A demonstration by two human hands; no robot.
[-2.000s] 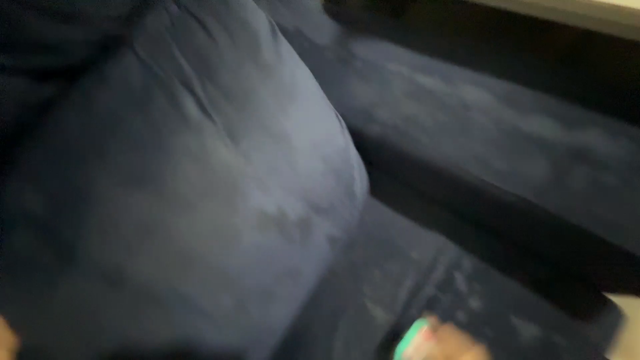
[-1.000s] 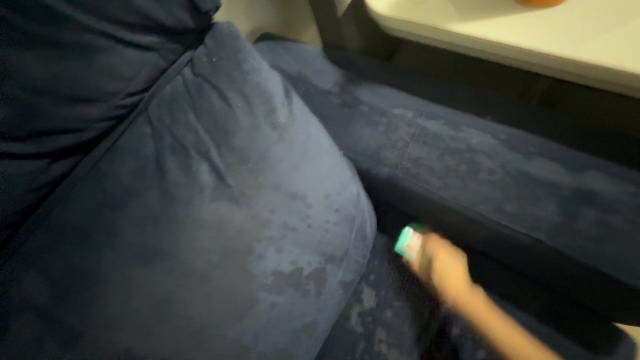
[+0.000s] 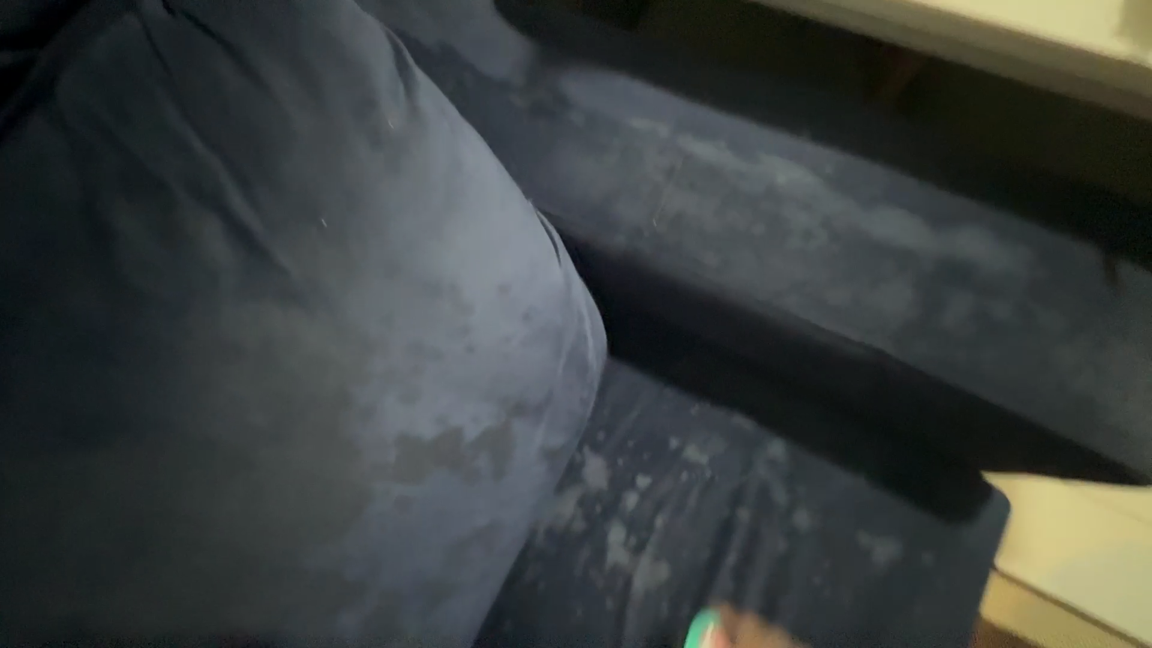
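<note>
At the bottom edge, my right hand (image 3: 751, 628) shows only in part and is blurred, closed on a small turquoise-green object (image 3: 701, 627) whose kind I cannot tell. Under and around it spreads the dark blue sofa seat (image 3: 648, 540), marked with pale blotches. To the left of the hand bulges a large dark blue fabric back cushion (image 3: 432, 360) with darker patches low on its right side. My left hand is out of view.
The sofa's wide armrest (image 3: 765, 207) runs diagonally across the right, with a dark gap beside the seat. Beyond it is a pale tabletop edge (image 3: 990, 54). Light floor (image 3: 1080, 540) shows at the lower right.
My right hand, holding the green object, was beside the armrest a second ago and is now at the bottom edge, nearer to me. The view has shifted closer to the cushion.
</note>
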